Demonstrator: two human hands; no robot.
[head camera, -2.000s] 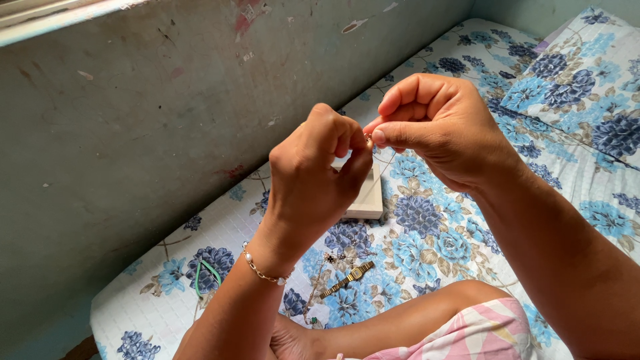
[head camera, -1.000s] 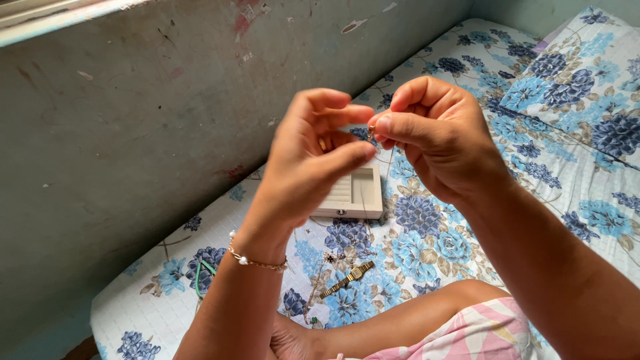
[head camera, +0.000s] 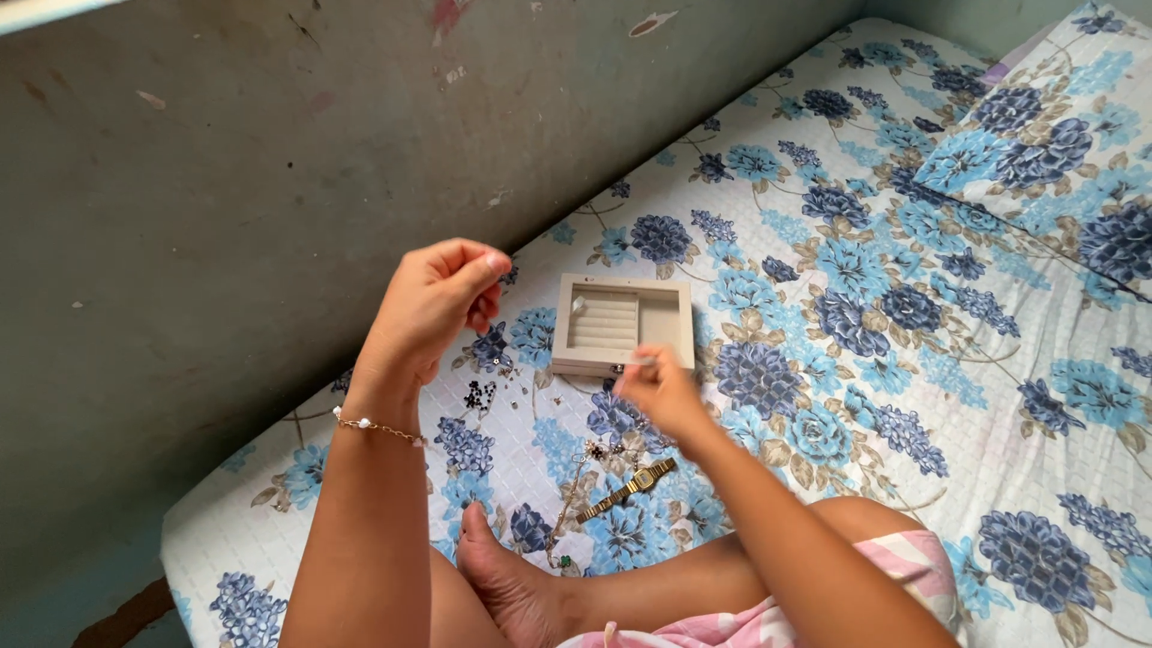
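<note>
My left hand (head camera: 441, 306) is raised at the left centre with its fingers curled and the thumb against the index finger; whether something small is between them cannot be seen. A chain bracelet with white beads (head camera: 382, 427) circles its wrist. My right hand (head camera: 661, 391), blurred, is over the front edge of a cream jewelry box (head camera: 562, 315) with a clear lid and ridged ring rows; its fingers are bent. Below it on the bed lie a gold-coloured wristwatch (head camera: 643, 480) and a chain necklace or bracelet (head camera: 565, 513). Small dark beads (head camera: 479, 394) lie between the hands.
The bed has a floral sheet (head camera: 900, 432) in blue and white. A worn, stained wall (head camera: 270, 180) runs along its left side. My bare foot (head camera: 504, 562) and crossed legs are at the bottom. A matching floral pillow or folded cover (head camera: 1035, 144) is at the upper right.
My hands were together, fingertips touching at a tiny item; now they are apart. The right hand has moved down to the box's front edge. Box and dark beads show more fully.
</note>
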